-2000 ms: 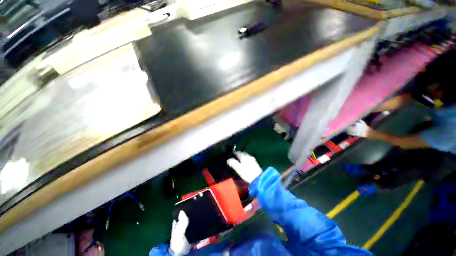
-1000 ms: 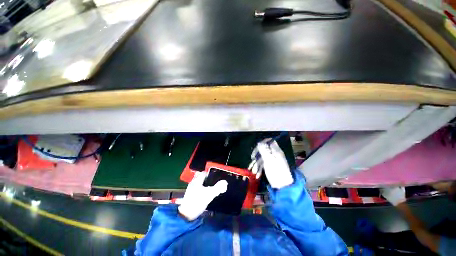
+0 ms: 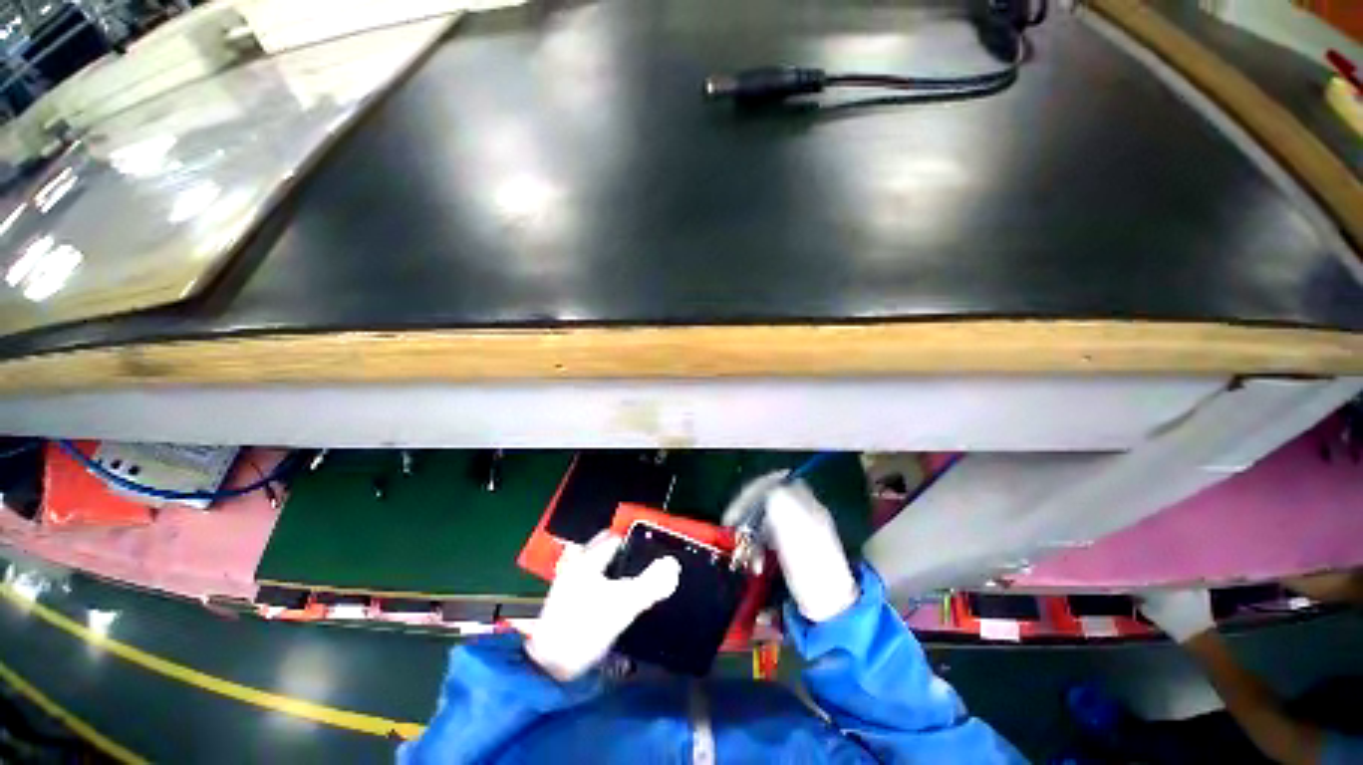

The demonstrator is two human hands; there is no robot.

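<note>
A flat black unit with a red-orange sleeve around its edge is held low in front of my body. My left hand, in a white glove, grips its left side, thumb on the black face. My right hand, also white-gloved, is at the unit's upper right corner, its fingers closed around a small metallic-looking connector end. A blue cable runs up from these fingers. Another black unit on red lies on the green shelf behind.
A black worktop with a wood edge overhangs the shelf and carries a black cable. A grey post stands right. A pale unit lies left. Another person's gloved hand is at the right shelf. More red-edged units line the lower front.
The view has turned from the slanted bench to face the shelf. My right hand has come to the unit's upper right corner, now with the blue cable. My left hand still holds the unit.
</note>
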